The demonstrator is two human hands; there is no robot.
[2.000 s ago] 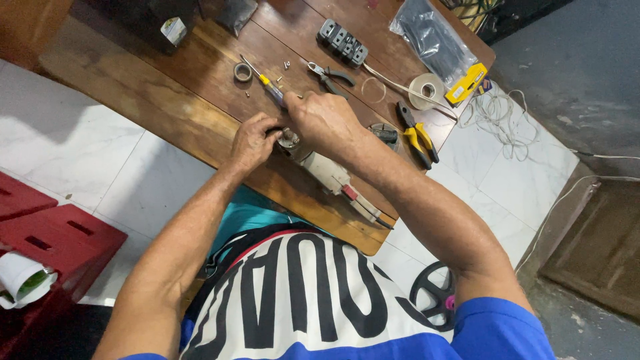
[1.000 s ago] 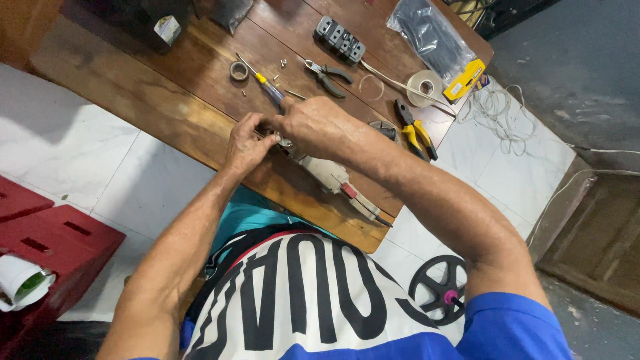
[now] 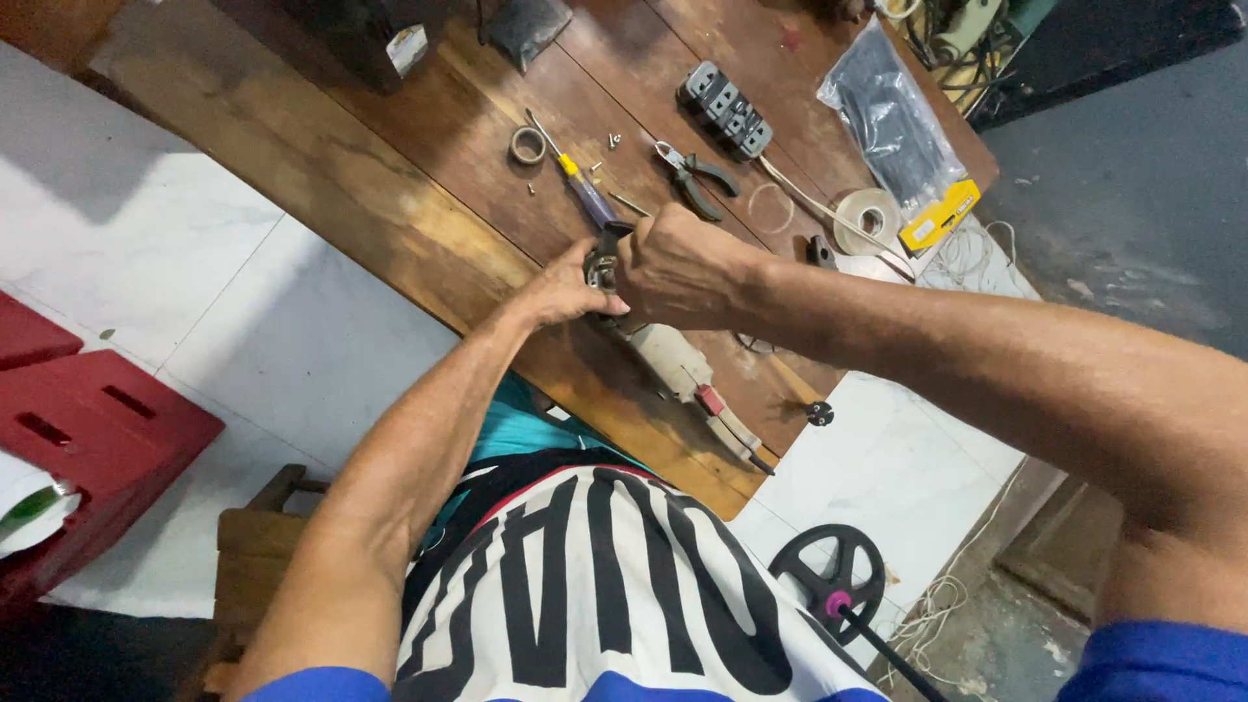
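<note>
An angle grinder with a worn pale body (image 3: 673, 359) and a red switch lies near the table's front edge, its cord end towards me. My left hand (image 3: 568, 288) grips its metal head (image 3: 602, 268) from the left, thumb on top. Over the head's right side my right hand (image 3: 678, 263) is curled; whether a small tool is in its fingers is hidden. Just beyond the hands are a screwdriver (image 3: 588, 193) with a yellow and dark handle, a roll of tape (image 3: 527, 145), several small screws (image 3: 613, 141) and diagonal cutting pliers (image 3: 697, 178).
Farther back lie a power strip (image 3: 724, 109), a clear plastic bag (image 3: 892, 122) with a yellow label and a roll of pale tape (image 3: 867, 220). A black plug (image 3: 819, 413) is by the right table edge. A red plastic stool (image 3: 107, 439) stands on the left floor.
The view has shifted slightly. Both hands stay at the grinder's head, and the right hand has turned a little. The yellow-handled pliers seen before are now mostly behind the right forearm.
</note>
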